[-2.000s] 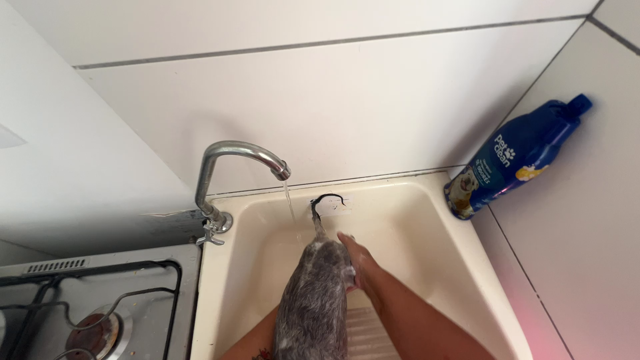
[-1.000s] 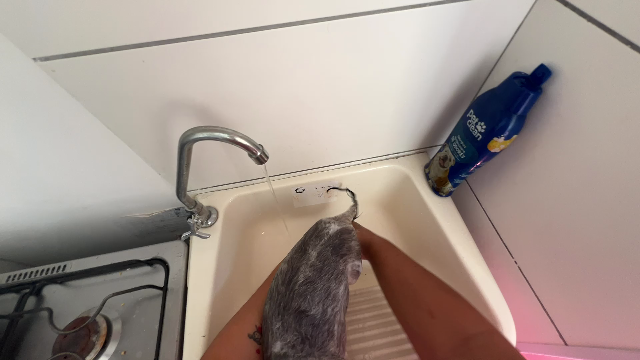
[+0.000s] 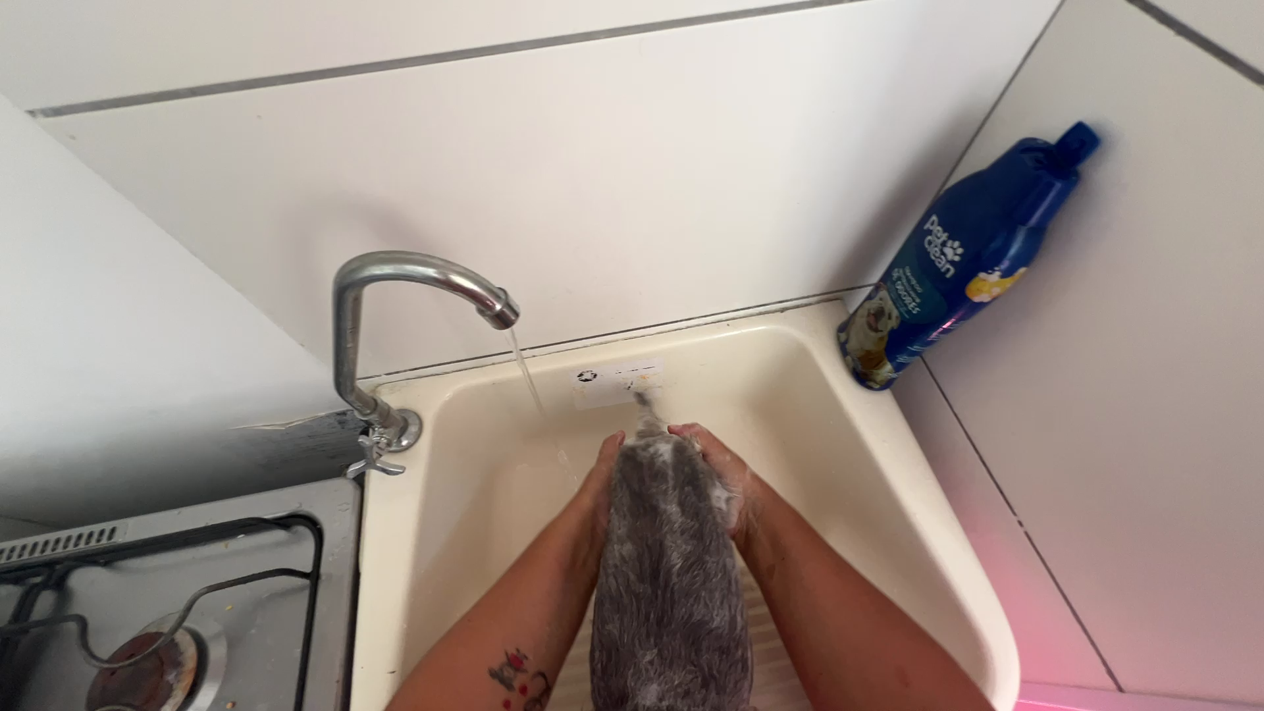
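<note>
A wet, soapy grey furry animal [image 3: 671, 573] stands in a cream laundry sink [image 3: 770, 375], its back toward the camera's view and its thin wet tail [image 3: 648, 413] pointing to the sink's back wall. Its head is out of view. My left hand [image 3: 604, 464] lies against the left side of its rump, largely hidden by the body. On the right side, my right hand [image 3: 719, 469] presses on the rump, with lather around the fingers and wrist. Water runs in a thin stream from the curved metal faucet [image 3: 425, 267], left of the animal.
A blue pet shampoo bottle [image 3: 963, 257] leans in the corner on the sink's back right rim. At the left, a gas stove [image 3: 247, 602] with black grates adjoins the sink. White wall panels [image 3: 632, 188] rise behind. A ribbed slope [image 3: 775, 642] shows beside the animal.
My left hand, hidden behind the animal before, now shows at the left of its rump. The animal's body has straightened from a slant. The tail, curled at its tip before, now looks shorter and straighter.
</note>
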